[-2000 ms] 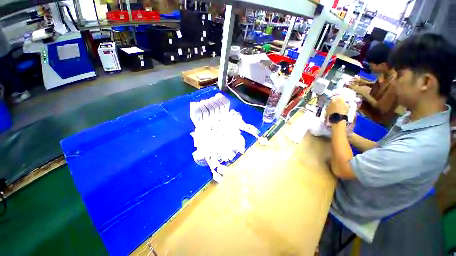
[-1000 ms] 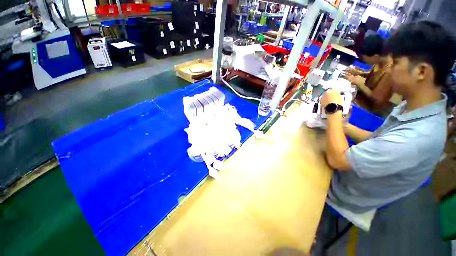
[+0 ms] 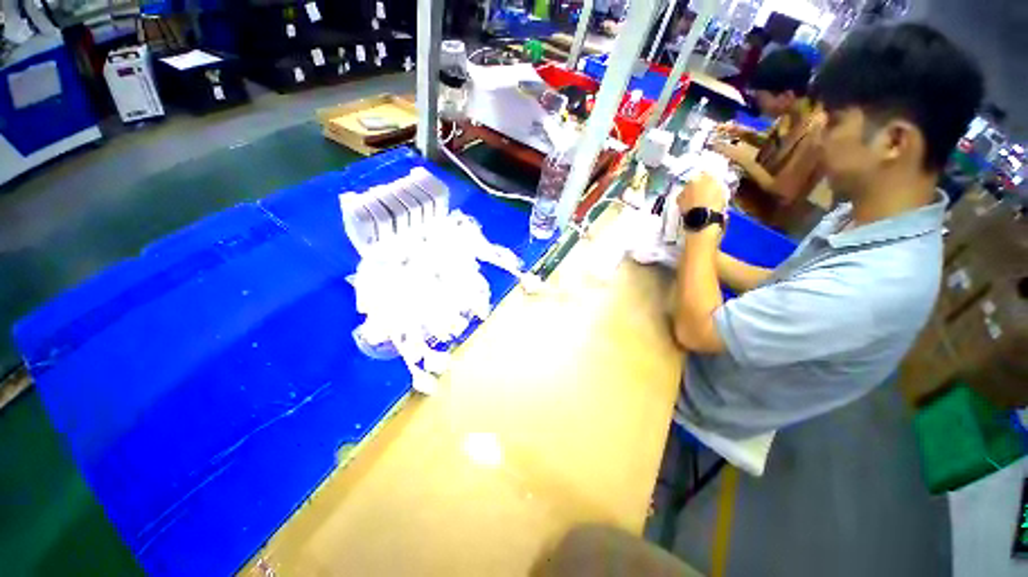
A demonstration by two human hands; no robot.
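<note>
Neither of my hands can be made out. A blurred brownish shape (image 3: 614,555) is cut off by the bottom edge, and I cannot tell what it is. Several white power strips (image 3: 397,207) stand side by side on the blue corrugated sheet (image 3: 192,338). Bagged white cords (image 3: 423,282) lie in a heap against their near side. Some cord ends reach over the sheet's edge to the tan bench top (image 3: 507,394).
A clear bottle (image 3: 550,194) stands at the sheet's right end beside a white upright post (image 3: 609,113). A neighbouring worker (image 3: 823,304) sits at the right, hands on white bagged items (image 3: 705,186). Another person is beyond. A wooden tray (image 3: 366,122) lies behind, and a green bin (image 3: 967,437) is far right.
The view has swung right, so the strips and the neighbour appear further left. The brownish shape at the bottom edge has come in and grown larger. The strips and cords lie as before.
</note>
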